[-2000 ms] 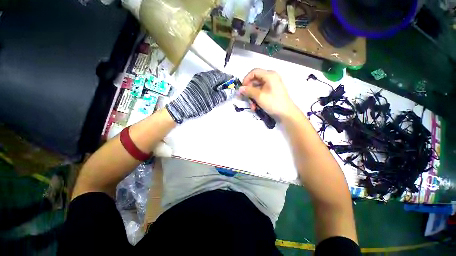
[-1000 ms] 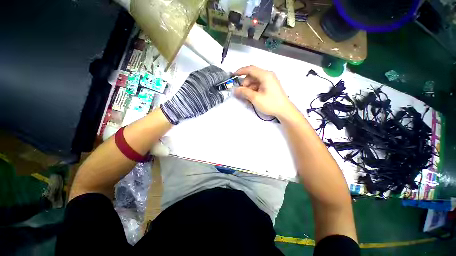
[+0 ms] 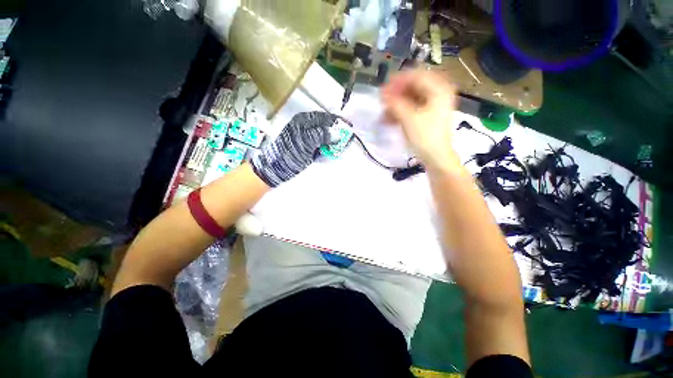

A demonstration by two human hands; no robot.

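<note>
My left hand (image 3: 299,146), in a grey-black striped glove, holds a green and white circuit board (image 3: 336,139) over the white sheet. A thin black cable (image 3: 370,156) runs from the board to the right; its dark bundle lies on the sheet. My right hand (image 3: 420,97), bare and motion-blurred, is raised up and right of the board, apart from it. Its fingers are curled; whether they hold anything cannot be told. The dark soldering iron (image 3: 348,92) points down just above the board.
A large black cable pile (image 3: 575,221) lies on the right of the sheet. Loose green-white boards (image 3: 230,156) lie at the left edge. A yellowish translucent cone (image 3: 277,52) hangs upper left. A wooden base board (image 3: 516,90) with small tools is at the back.
My right hand has left the board and moved up and right. The board in my glove now shows its green face, and the cable stretches out to the right.
</note>
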